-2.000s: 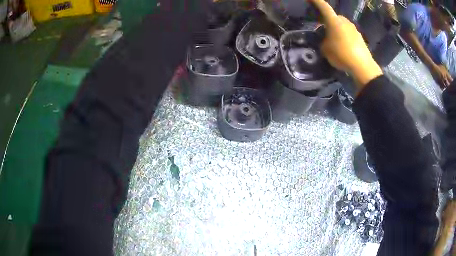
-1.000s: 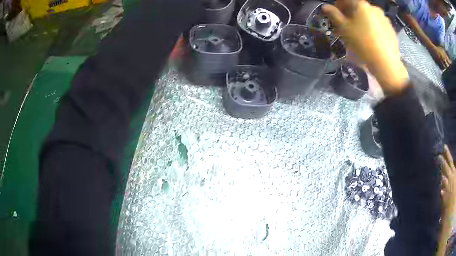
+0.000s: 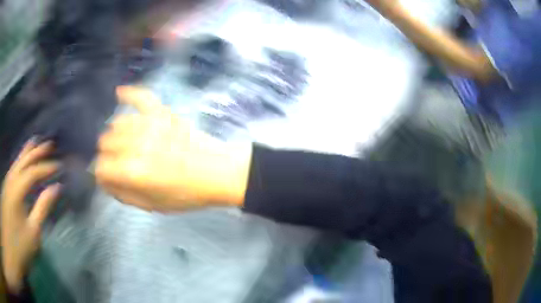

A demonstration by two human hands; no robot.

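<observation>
The view is strongly blurred. My right hand [image 3: 169,157] is left of the middle, its fingers curled and pointing left. My left hand [image 3: 26,207] is at the left edge, fingers partly bent. A dark mass, likely plastic housings [image 3: 74,127], lies between and above both hands. The fingers of both hands are at its sides, but blur hides whether they grip it. A smeared dark patch, likely the heap of small inserts [image 3: 261,89], lies beyond my right hand.
The pale bubble wrap [image 3: 172,254] spreads below and beyond my right hand. Another person's forearm [image 3: 439,44] reaches in at the top right, beside a blue garment [image 3: 516,53]. Another bare arm [image 3: 510,242] is at the lower right, close to my sleeve.
The view has swung to the right and blurred. My right hand now shows at left of the middle. My left hand has come into view at the left edge.
</observation>
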